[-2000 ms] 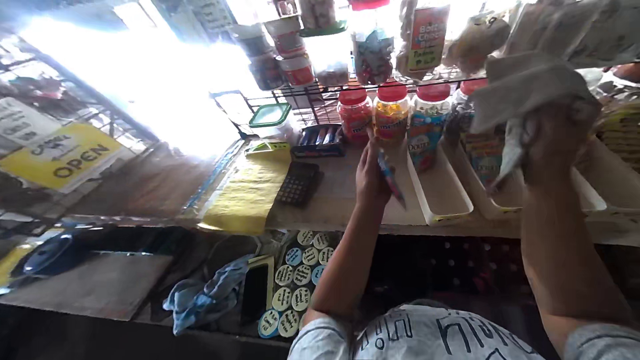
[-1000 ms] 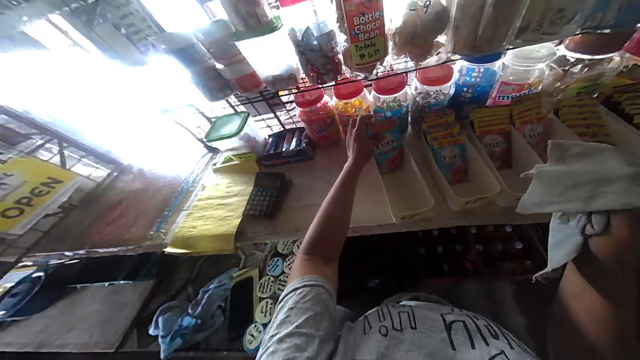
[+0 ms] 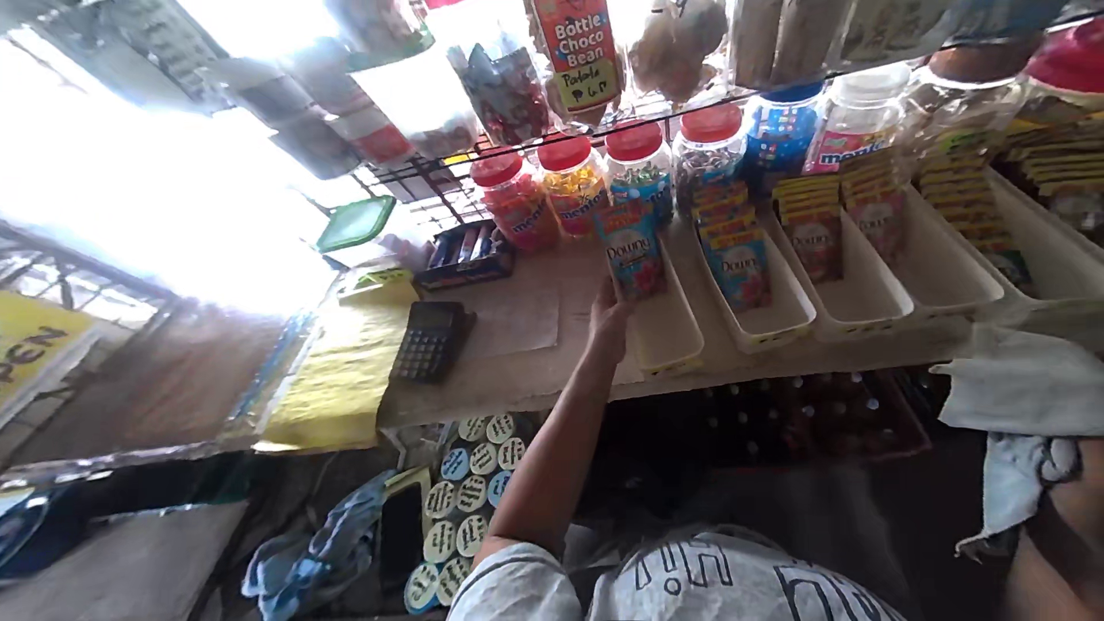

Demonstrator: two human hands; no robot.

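Note:
My left hand [image 3: 609, 326] is at the left side of the leftmost white plastic bin [image 3: 668, 352], its fingers partly hidden beside a blue Downy sachet [image 3: 634, 252] in that bin. Whether the fingers grip the bin's edge is not plain. At the right edge, my right hand [image 3: 1065, 461] holds a whitish cloth [image 3: 1026, 388], which covers most of the hand and hangs down. More Downy sachets [image 3: 736, 266] stand in the neighbouring bins. Behind the bins are red-lidded candy jars [image 3: 565, 185].
A calculator [image 3: 429, 341], a yellow sheet [image 3: 345, 362] and a box of wrapped items [image 3: 466, 254] lie on the counter. Hanging packs [image 3: 578, 52] crowd the wire rack above. Below are round-topped containers [image 3: 472, 492], a phone-like dark object [image 3: 403, 526] and a blue cloth [image 3: 323, 543].
The sachet in my left hand two seconds ago now stands in the leftmost bin, and that hand has drawn back from the jars. My right hand with the cloth has moved down and right.

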